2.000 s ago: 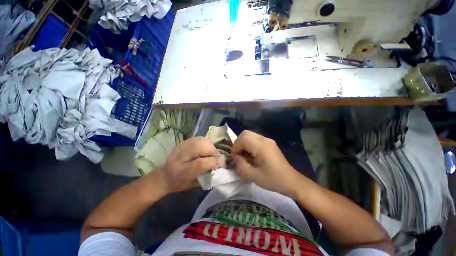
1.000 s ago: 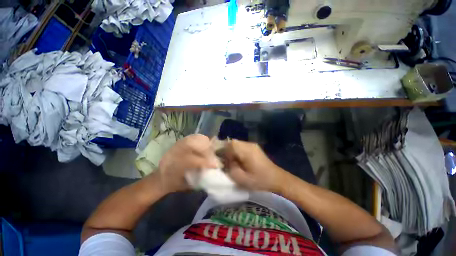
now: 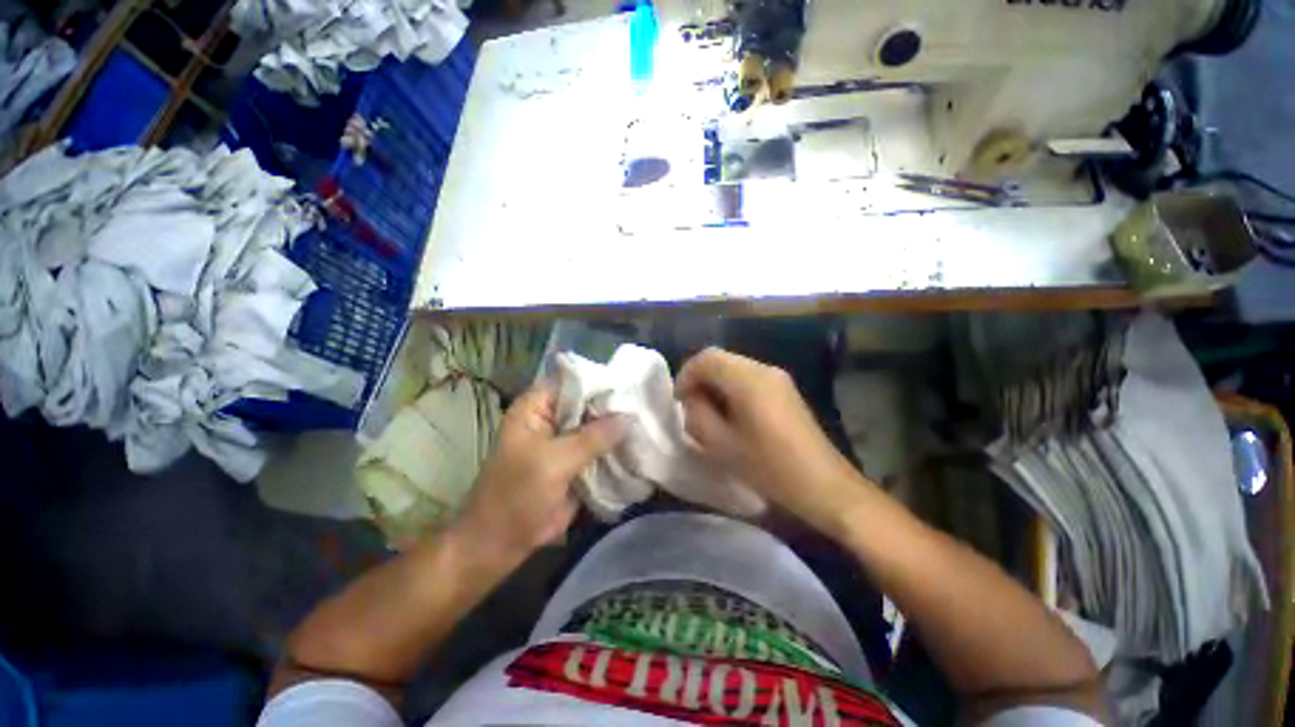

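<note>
An off-white sewn fabric piece (image 3: 646, 426) is held in the air above my lap, in front of the table's edge. It is opened out and loosely folded, with its lower part reaching to the right. My left hand (image 3: 533, 462) grips its left side, thumb on top. My right hand (image 3: 746, 419) is at its right upper side with the fingers curled; the fingertips are partly hidden, and whether they pinch the cloth is hard to tell.
The white sewing table (image 3: 568, 227) carries a cream machine (image 3: 1023, 71), a thin dark tool (image 3: 959, 189) and a small open box (image 3: 1186, 244). A crumpled whitish pile (image 3: 156, 284) on a blue crate (image 3: 355, 305) is left. Yellowish pieces (image 3: 426, 462) hang left; stacked grey pieces (image 3: 1136, 497) are right.
The fabric piece has gone from bunched between both hands to more opened out, showing more off-white cloth. My hands have moved slightly apart. The view has shifted a little.
</note>
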